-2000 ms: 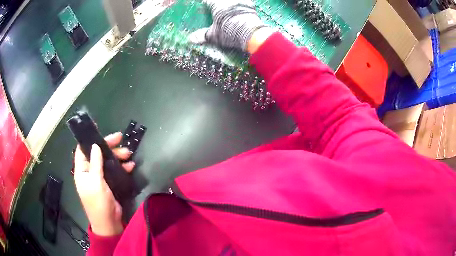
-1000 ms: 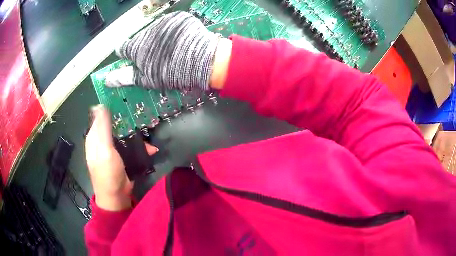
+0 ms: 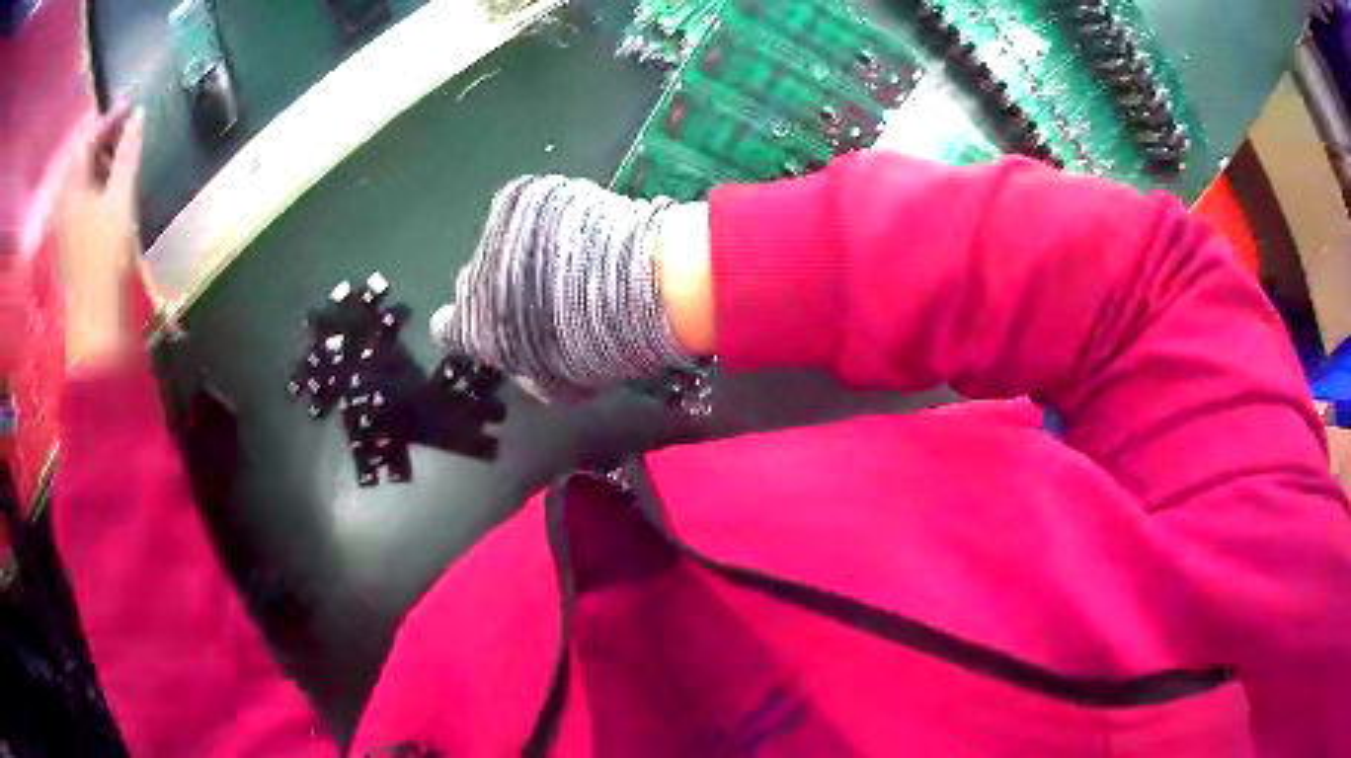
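Observation:
My left hand (image 3: 101,245), bare and blurred, is at the far left beside the belt's pale rail; I cannot tell if it holds anything. My right hand (image 3: 556,289), in a grey-and-white striped glove, is curled low over the table, and its grip is hidden. Small silvery parts (image 3: 689,388) show just below its wrist, perhaps a board's edge. Small black parts with shiny squares (image 3: 356,378) lie in a loose pile left of the glove, some partly behind its fingertips. Green circuit boards (image 3: 756,96) lie beyond the glove.
A pale curved rail (image 3: 319,141) separates the dark green tabletop (image 3: 445,555) from the belt. A green-and-black pair (image 3: 205,74) lies on the belt. More boards with dark component rows (image 3: 1133,89) lie at upper right, near a red bin (image 3: 1227,222) and cardboard (image 3: 1304,193).
My left hand has moved from the black parts to the far left. My gloved hand is lower in view, and the green board under it is no longer visible. The black parts now lie on the table.

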